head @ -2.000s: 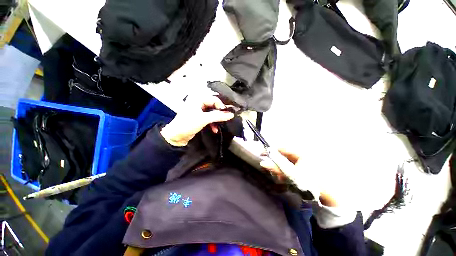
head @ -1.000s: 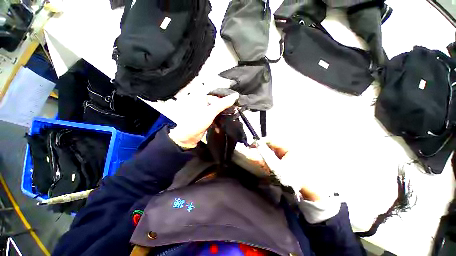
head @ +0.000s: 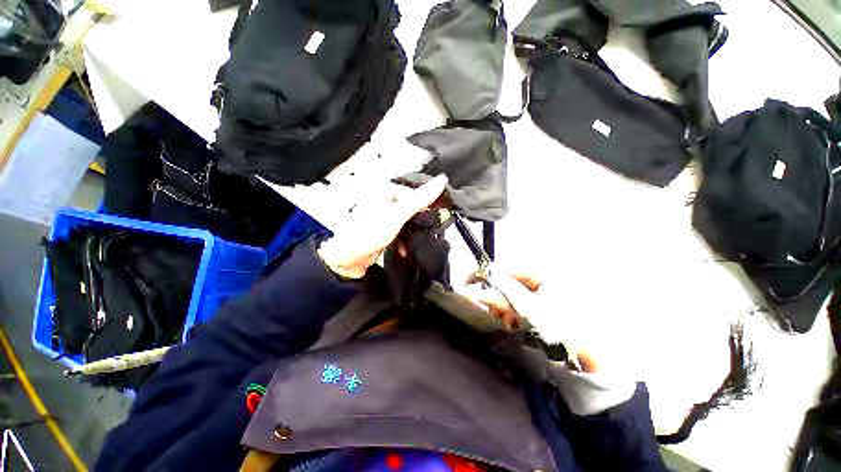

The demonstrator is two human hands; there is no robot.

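Note:
My left hand (head: 376, 226) grips the edge of a dark bag piece (head: 417, 258) just above the apron, thumb and fingers pinched at its upper end. My right hand (head: 521, 309) is shut on slim dark snips (head: 472, 241), whose narrow tip points up and left to the edge by my left fingertips. Whether the blades touch the cloth cannot be told. Pale wraps cover part of the right hand, which is overexposed. A grey bag piece (head: 475, 161) lies just beyond the hands.
A pile of black pouches (head: 309, 83) stands ahead left. Black bag pieces (head: 609, 115) and a bulky black bag (head: 770, 184) lie to the right. A blue crate (head: 198, 277) with black pieces and a pale rod (head: 120, 362) are at left. A thread bundle (head: 728, 373) lies right.
Over the two seconds, the view has shifted. My left hand still pinches the piece and the snips stay at its edge, now a little steeper.

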